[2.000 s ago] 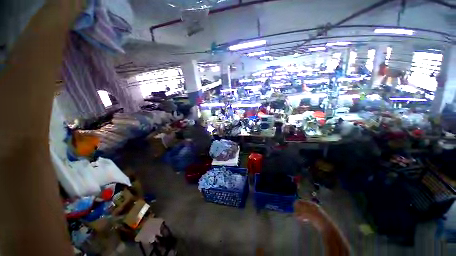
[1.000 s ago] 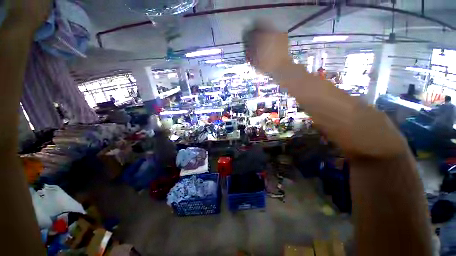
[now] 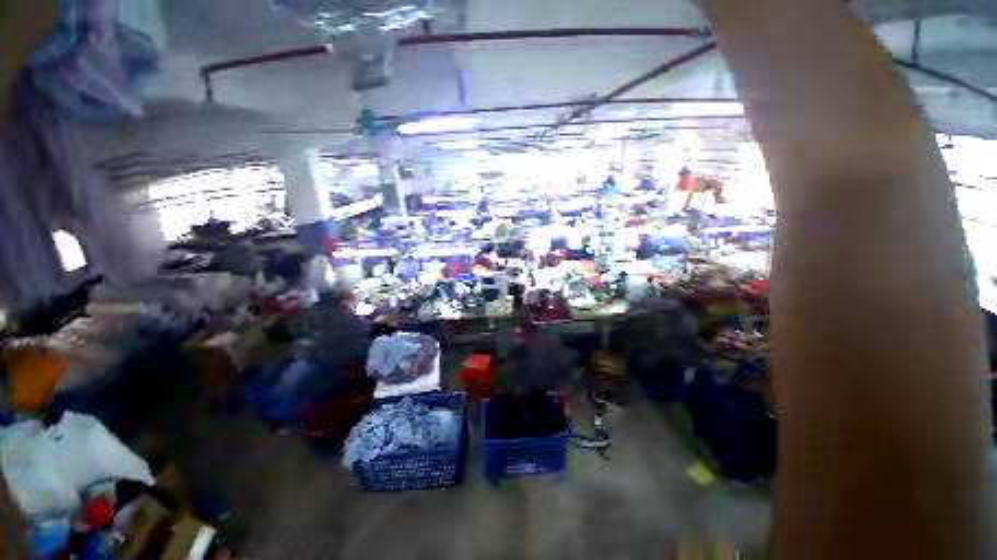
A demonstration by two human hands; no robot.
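A limp light garment (image 3: pixel 66 186), pale blue and mauve with stripes, hangs at the upper left, blurred. My left arm shows only as a dark blurred edge at the far left; its hand cannot be made out. My right forearm (image 3: pixel 875 284) rises upright through the right side, and its hand is beyond the top edge. What the right hand does is hidden.
A blue lattice crate (image 3: pixel 410 470) with pale-blue pieces stands on the grey floor beside a blue crate (image 3: pixel 525 454) with dark contents. Cartons and a white bundle (image 3: pixel 66 459) lie at lower left. Lit sewing stations fill the background.
My right hand, raised in view a second ago, has gone out past the top edge. The view has shifted, and the hanging garment sits a little further left.
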